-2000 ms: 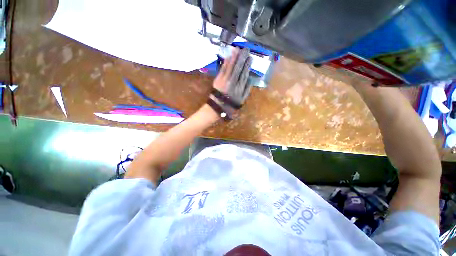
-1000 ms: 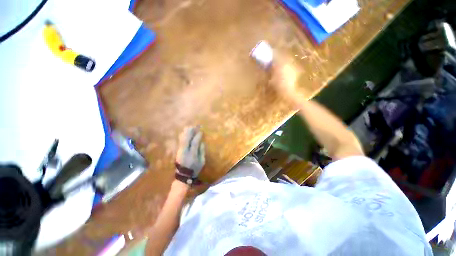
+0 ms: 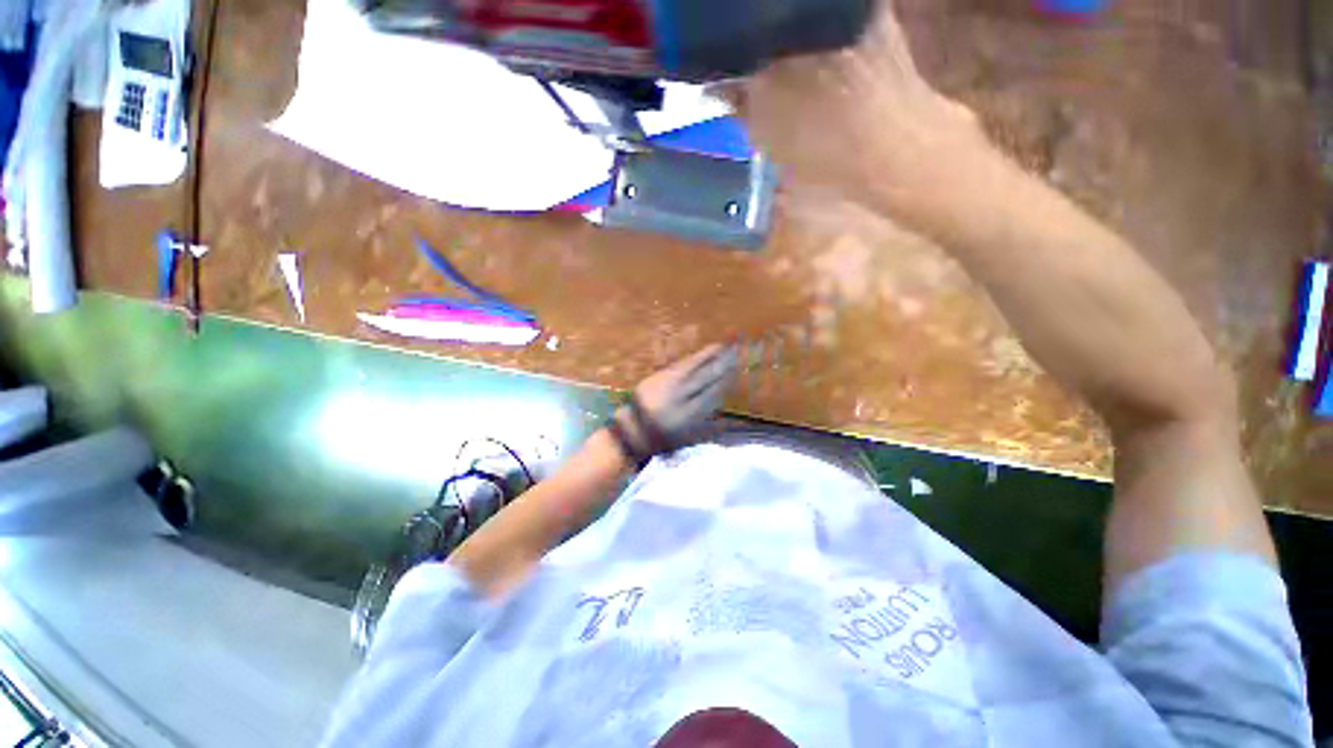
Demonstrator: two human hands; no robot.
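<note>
The cutting machine (image 3: 687,37) stands at the top centre, its dark and red body cut off by the frame edge. Its grey base plate (image 3: 687,197) lies at the right end of the white paper-topped lay (image 3: 439,124), over blue fabric. My right hand (image 3: 826,124) is at the machine's right side, blurred and partly hidden by the body; its grip cannot be told. My left hand (image 3: 690,398), in a grey glove with dark wrist straps, is at the table's front edge, below the base plate and apart from it, fingers extended and empty.
Pink, white and blue offcuts (image 3: 453,322) and a small white sliver (image 3: 293,285) lie near the front edge. A calculator (image 3: 143,110) and a dark cable (image 3: 195,176) are at the left of the brown table (image 3: 877,351). A blue-white piece (image 3: 1310,325) is at far right.
The view has swung left from the bare table and yellow tool to the machine. My right hand has left the small white item and is at the machine. My left hand is at the table edge.
</note>
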